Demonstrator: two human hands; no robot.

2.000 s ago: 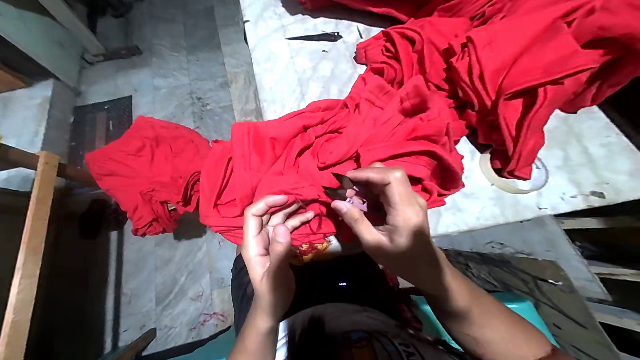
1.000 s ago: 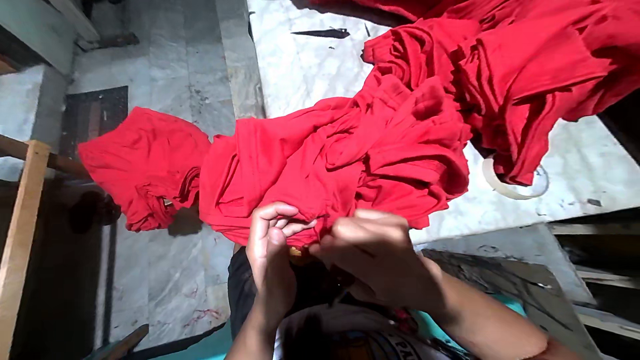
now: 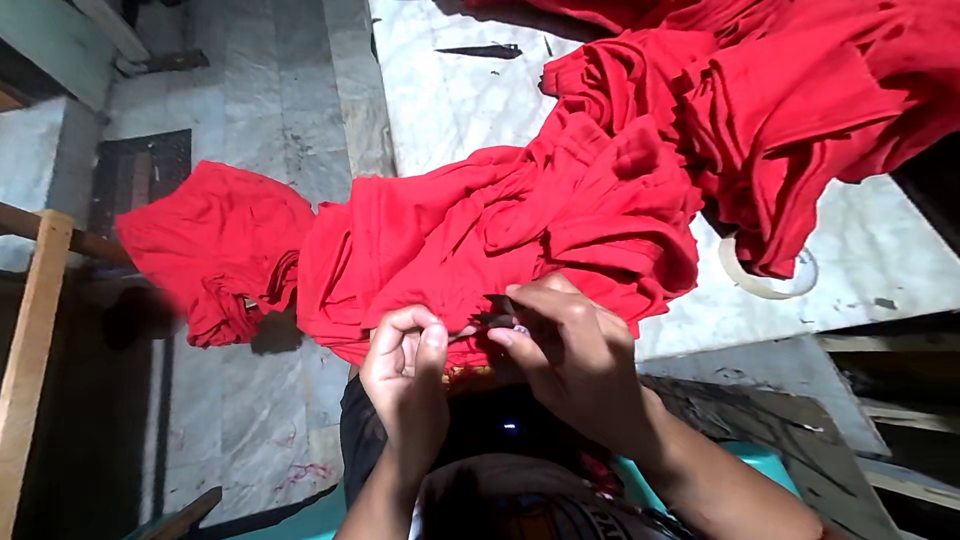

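Observation:
Heaped red fabric [image 3: 450, 232] lies across my lap and the edge of the marble-patterned table. At its near edge my left hand [image 3: 409, 364] pinches a bit of the red fabric between thumb and fingers. Just right of it my right hand [image 3: 577, 349] holds small dark thread snips [image 3: 496, 313], their blades apart and pointing left toward my left fingertips. The handle part of the snips is mostly hidden in the palm.
More red fabric [image 3: 795, 97] is piled on the table [image 3: 465, 97] at the right, partly over a roll of pale tape [image 3: 776, 289]. A dark pointed object [image 3: 480, 51] lies at the back. Red cloth [image 3: 217, 232] hangs at the left near a wooden post [image 3: 34, 300].
One second ago my right hand was lower and blurred, close against my left hand. Now it stands a little apart to the right, with the snips' blades in sight again.

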